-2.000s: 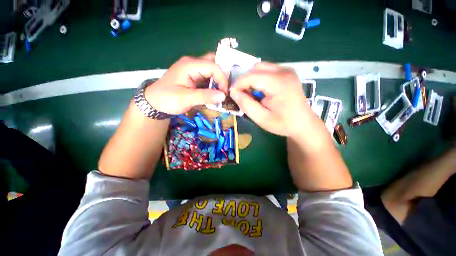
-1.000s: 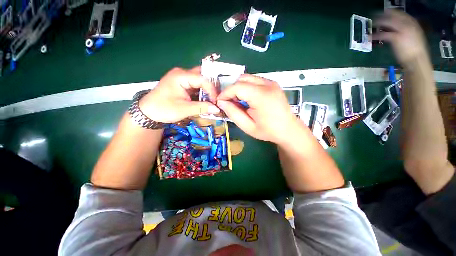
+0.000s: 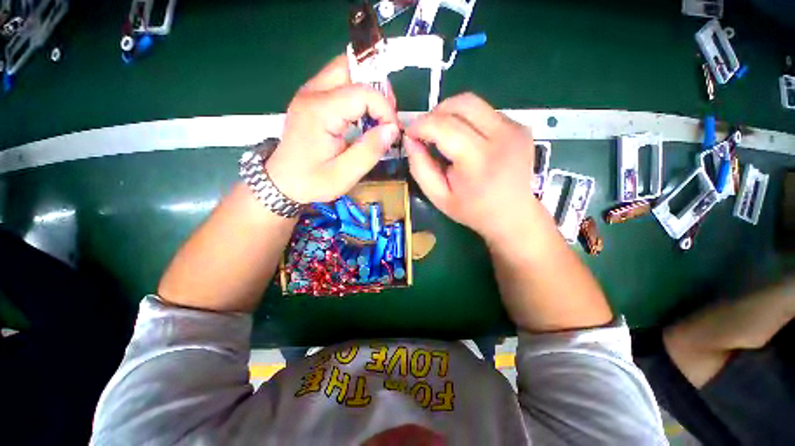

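A white plastic housing [image 3: 424, 54] with a rectangular window is held upright in front of me, above the parts box. A copper-brown part [image 3: 365, 31] shows at its top left. My left hand [image 3: 336, 135] grips the housing's left side, thumb and forefinger pinched near its lower edge. My right hand [image 3: 471, 157] has thumb and forefinger pinched beside the left fingertips, on something thin and dark, too small to name. The parts box [image 3: 409, 233], holding blue cylinders [image 3: 356, 228] and a tangle of red leads [image 3: 327, 266], lies just below my hands.
Several white housings [image 3: 639, 167] lie at the right, with copper-brown parts [image 3: 628, 211] and blue cylinders. More housings [image 3: 153, 16] lie at the top left. A pale metal strip [image 3: 157, 139] crosses the green surface. A tan oval piece [image 3: 423, 245] touches the box. Another person's arm [image 3: 732, 335] is at the right edge.
The held housing has moved up and its copper-brown part now shows at the top. The blue piece by my right fingers no longer shows. The other person's arm has drawn back from the top right.
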